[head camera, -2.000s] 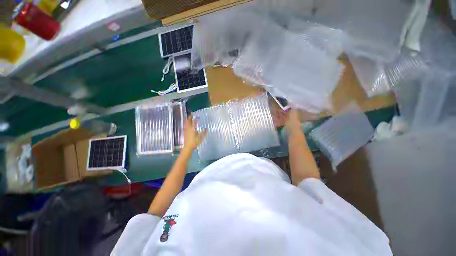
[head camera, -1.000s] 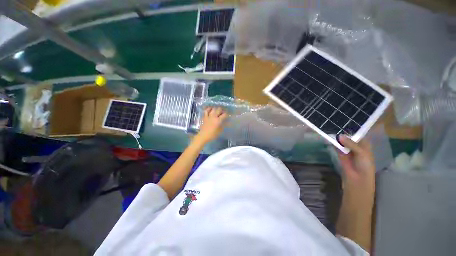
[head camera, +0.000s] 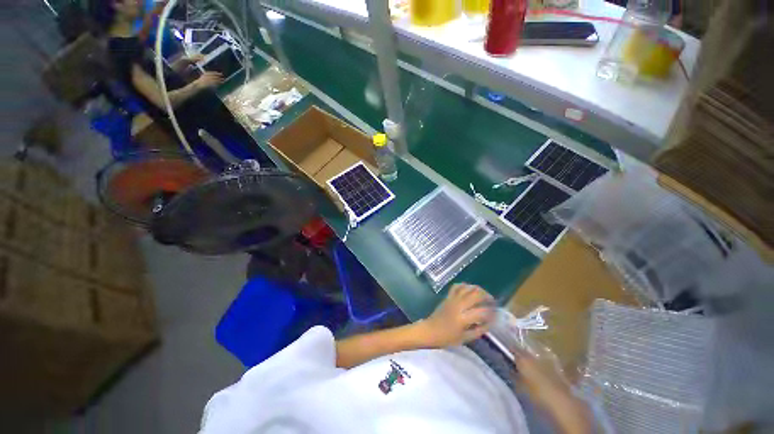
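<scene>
My left hand (head camera: 462, 316) is closed on the edge of a clear plastic bag (head camera: 519, 333) at the bench's front edge. A solar panel (head camera: 499, 346) shows nearly edge-on between my hands, its dark face mostly hidden. Its white cable (head camera: 531, 319) lies bunched at the bag. My right hand (head camera: 543, 383) is blurred, partly behind clear plastic, at the panel's right side; its fingertips are not clear.
Bagged panels (head camera: 437, 230) lie on the green bench, near a bare panel (head camera: 361, 191) leaning on an open carton (head camera: 297, 140). More panels (head camera: 567, 165) lie behind. Bubble bags (head camera: 649, 364) are right. A fan (head camera: 233, 212), blue bin (head camera: 263, 318) and another person (head camera: 153, 72) are left.
The view has swung left. The panel, held up flat in my right hand before, is now low and edge-on between both hands at the bag. My left hand has closed on the bag.
</scene>
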